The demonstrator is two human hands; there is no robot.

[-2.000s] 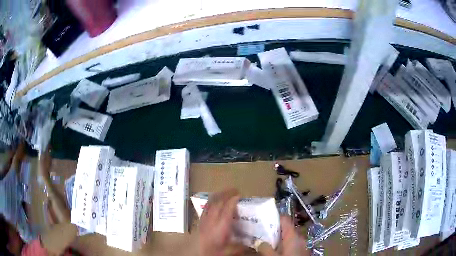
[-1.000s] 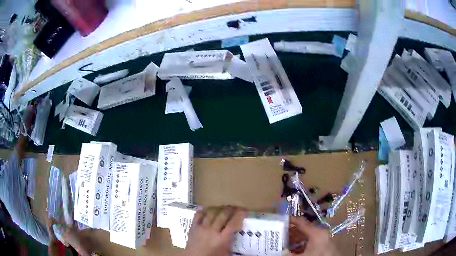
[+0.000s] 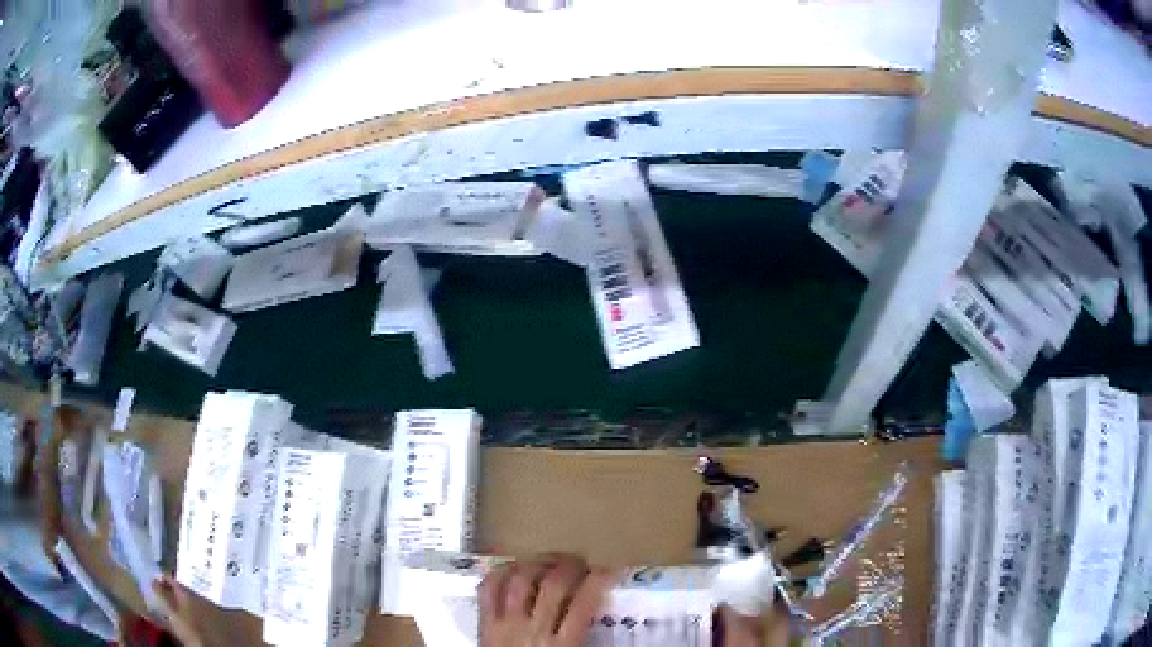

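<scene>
A long white printed retail box lies across the bottom centre. My left hand grips its left part, fingers over the top. My right hand is at its right end, blurred and mostly cut off by the bottom edge; a pale white piece shows above it. Whether its fingers hold the box is hidden. Just right lie dark coiled cables and shiny clear-wrapped slim parts.
White boxes stand at left and right on the brown surface. Boxes and papers lie on the dark green conveyor. A pale metal support rises right of centre. Another person's hand is at lower left.
The box in my hands has turned and sits lower, with a pale piece now at its right end. Belt items have shifted left in view, and another box shows behind the support.
</scene>
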